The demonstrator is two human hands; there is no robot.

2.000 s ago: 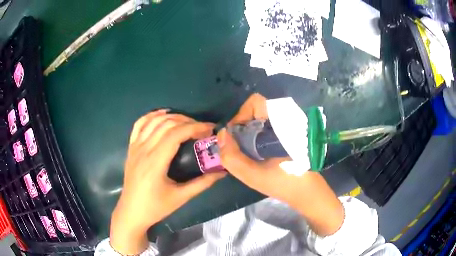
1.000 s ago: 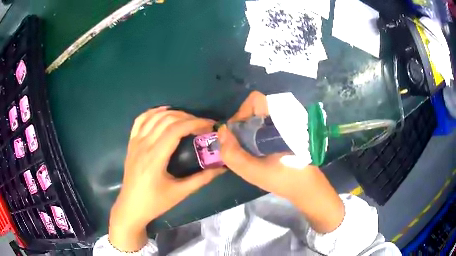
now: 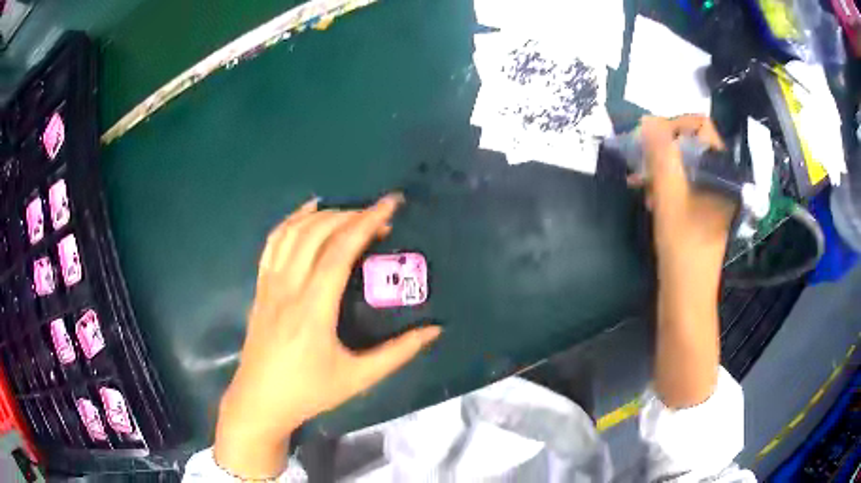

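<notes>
A pink housing (image 3: 396, 280) lies on the dark green bench in the middle of the view, with small dark and pale details on its face. My left hand (image 3: 312, 316) is open around its left side, thumb and fingers spread and apart from it. My right hand (image 3: 682, 179) is at the right, closed around the dispensing syringe (image 3: 715, 172), somewhat blurred. The syringe's front end points left, near the edge of the dabbed papers. Its green cap (image 3: 780, 222) is at the rear, partly hidden, with a clear air hose (image 3: 819, 247) curving from it.
A black blister tray (image 3: 118, 311) with several pink housings stands at the left. White papers with black dabs (image 3: 552, 90) lie at the top, an unmarked sheet (image 3: 668, 68) beside them. A yellow-edged dark box (image 3: 801, 127) is at the upper right. A cream edge strip (image 3: 227, 61) crosses the upper left.
My right hand has moved the syringe away to the right, off the pink housing. My left hand has opened and let go of the housing, which now lies on the bench, turned.
</notes>
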